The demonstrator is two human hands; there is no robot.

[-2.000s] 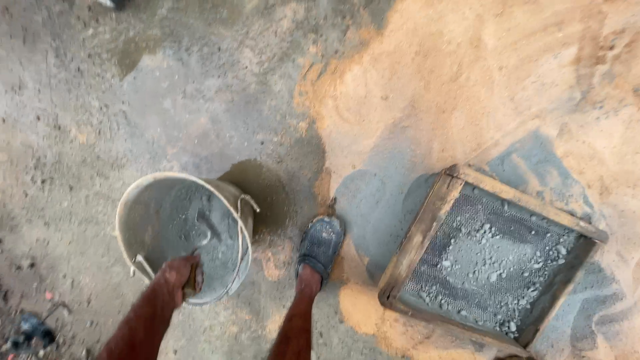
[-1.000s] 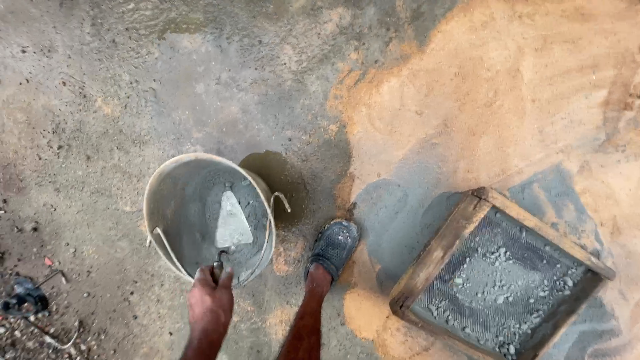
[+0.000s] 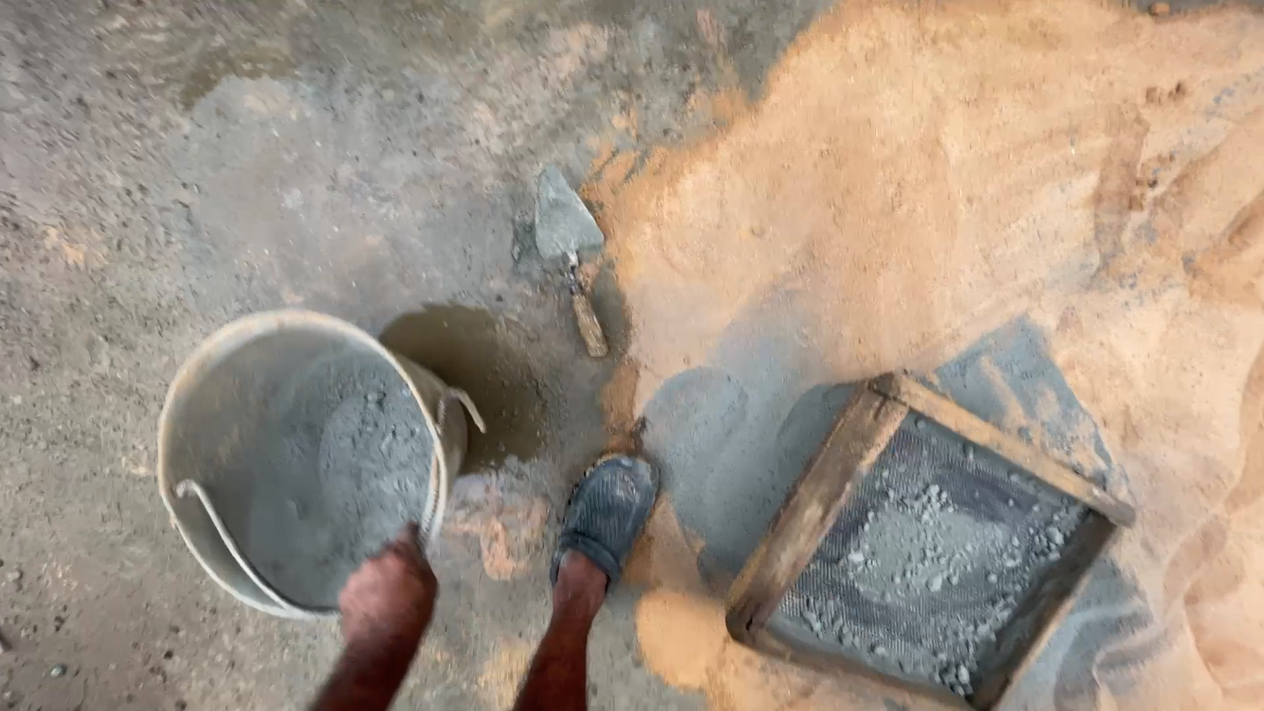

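Note:
My left hand point(image 3: 390, 588) is closed on the wire handle of a pale bucket point(image 3: 281, 321), at the rim's lower right. The bucket holds grey powdery material point(image 3: 370, 454), partly lumpy. A pointed trowel point(image 3: 568, 222) with a wooden grip lies on the ground up and right of the bucket, its blade coated grey. My right hand is out of the frame. To the right, a wood-framed sieve point(image 3: 834, 504) rests tilted on sand, with grey lumps and crumbs point(image 3: 933, 548) on its mesh.
A foot in a dark clog point(image 3: 607, 509) stands between bucket and sieve. Orange sand point(image 3: 889, 197) spreads over the right side, with fine grey powder point(image 3: 721, 425) beside the sieve. A dark wet patch point(image 3: 484, 375) lies by the bucket on rough grey ground.
The trowel, held in my left hand inside the bucket a second ago, now lies on the ground. That hand has moved to the bucket's handle.

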